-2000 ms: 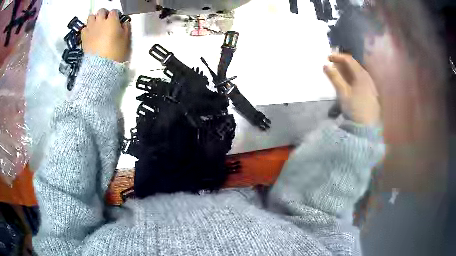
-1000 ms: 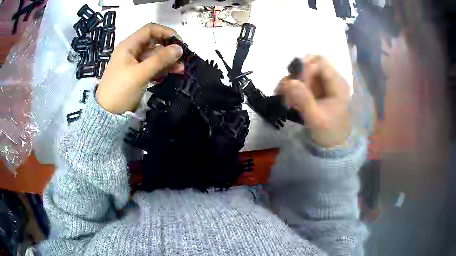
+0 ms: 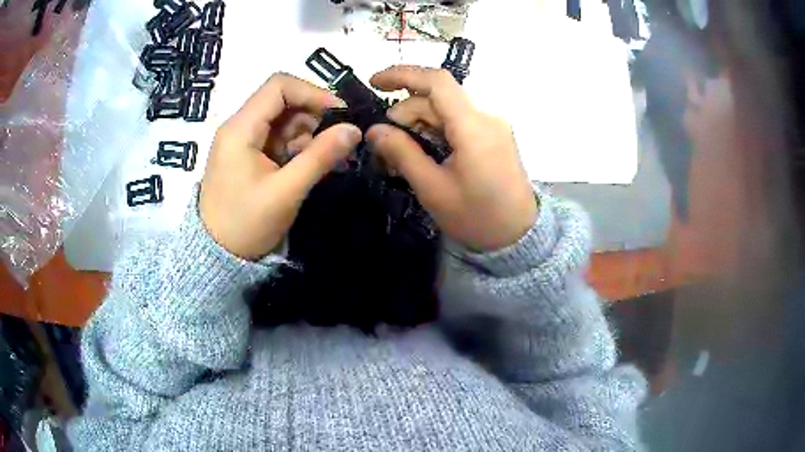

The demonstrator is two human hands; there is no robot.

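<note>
My left hand (image 3: 269, 168) and my right hand (image 3: 459, 159) are close together at the centre, over a dark heap of strap assemblies (image 3: 362, 265). The fingertips of both hands pinch black webbing, but the exact piece between them is partly hidden. A webbing strap (image 3: 360, 99) with a black slotted buckle frame (image 3: 327, 66) at its end sticks up between the hands. The heap reaches down to the grey sweater. Another strap end with a slotted frame (image 3: 458, 56) shows beyond my right fingers.
Black slotted plastic pieces (image 3: 181, 57) lie in a loose pile at upper left, with two apart below it. A crinkled clear plastic bag (image 3: 44, 190) is at the left edge. The needle plate area (image 3: 402, 21) is at top centre. Dark webbing pieces (image 3: 628, 19) lie upper right.
My left hand went from the plastic pile to the heap. My right hand came from the right side, picking up something dark on the way, and now meets the left hand over the heap.
</note>
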